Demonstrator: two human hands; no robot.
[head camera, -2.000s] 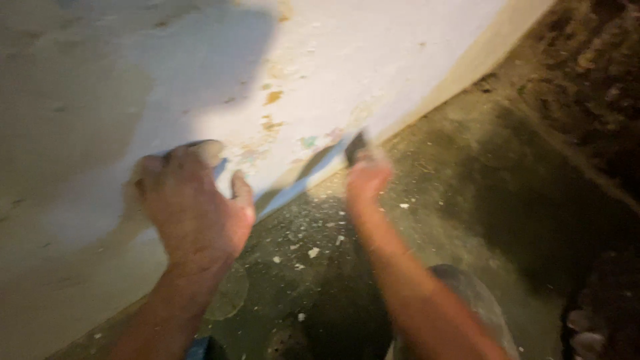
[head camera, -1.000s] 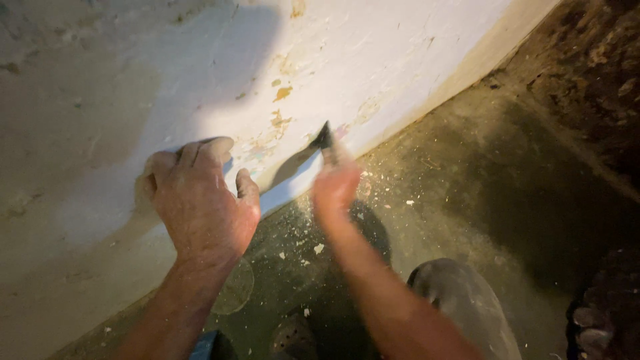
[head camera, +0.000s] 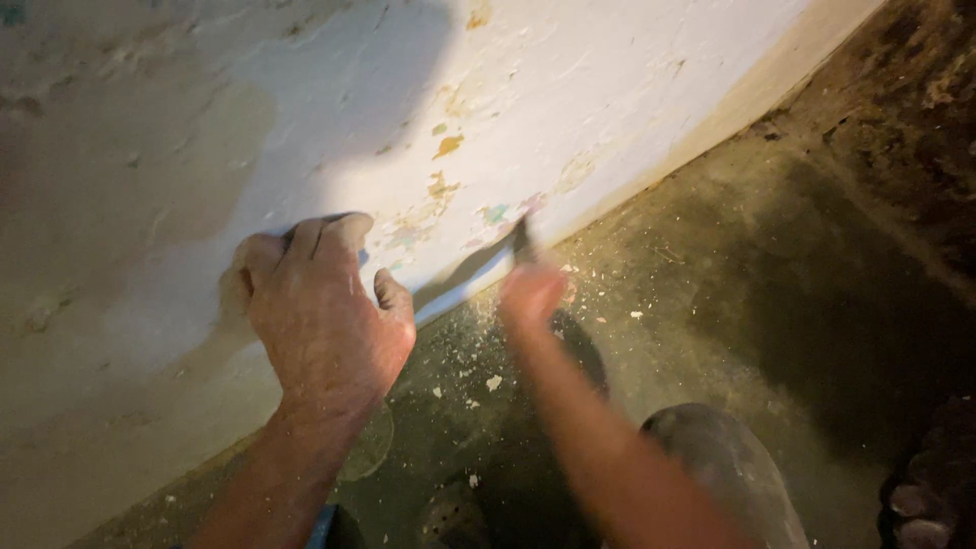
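My left hand (head camera: 324, 313) rests on the white painted wall (head camera: 610, 99), fingers bent and thumb apart, with nothing in it. To its right, my right hand (head camera: 532, 293) is closed around a scraper (head camera: 523, 238), whose dark blade points up at the wall near its foot; hand and tool are blurred. Close to the blade tip, worn paint shows a green patch (head camera: 496, 213) and a pinkish one. An ochre patch (head camera: 448, 146) lies higher up.
Pale paint flakes (head camera: 494, 382) are scattered over the concrete floor (head camera: 648, 305) along the wall's base. My knee (head camera: 717, 457) is at the lower right, and a perforated shoe (head camera: 454, 515) is at the bottom. Rough dark ground lies at the far right.
My right hand with the scraper has shifted left along the wall's foot compared with two seconds ago. My left hand stays against the wall.
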